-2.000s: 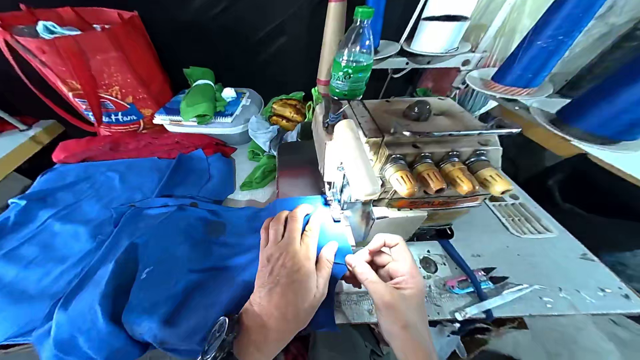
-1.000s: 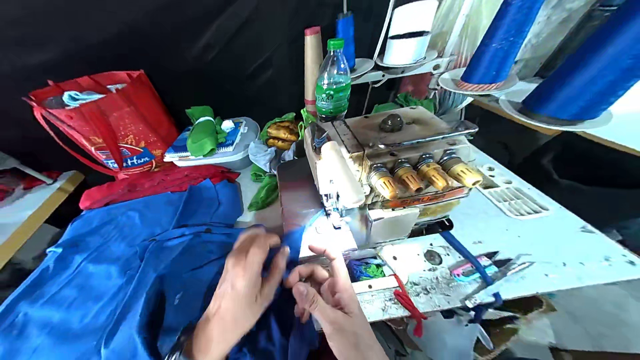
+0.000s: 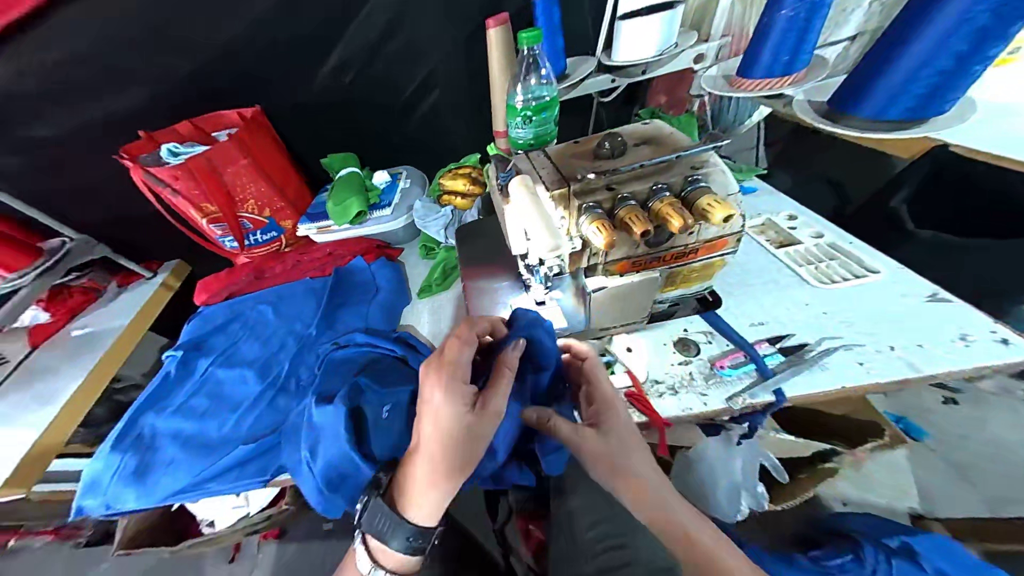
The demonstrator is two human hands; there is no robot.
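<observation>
Both my hands hold a bunched part of blue fabric (image 3: 524,400) just in front of the lit presser foot (image 3: 542,300) of a Siruba overlock sewing machine (image 3: 640,216). My left hand (image 3: 464,392), with a black watch at the wrist, pinches the cloth between thumb and fingers. On the cloth's other side, my right hand (image 3: 596,420) grips it with curled fingers, some hidden behind the folds. More blue fabric (image 3: 240,384) spreads over the table at the left. Whether the held part joins it is hidden by my left hand.
Thread snips (image 3: 752,356) and metal tweezers (image 3: 784,372) lie right of the machine near the table edge, beside a white tray (image 3: 816,252). A green-capped bottle (image 3: 534,96) stands behind the machine, below thread cones (image 3: 784,40). A red bag (image 3: 224,184) and a plastic box (image 3: 400,212) stand back left.
The cloth that lay flat at the presser foot two seconds ago is now bunched up between my hands, in front of the foot. The view has shifted.
</observation>
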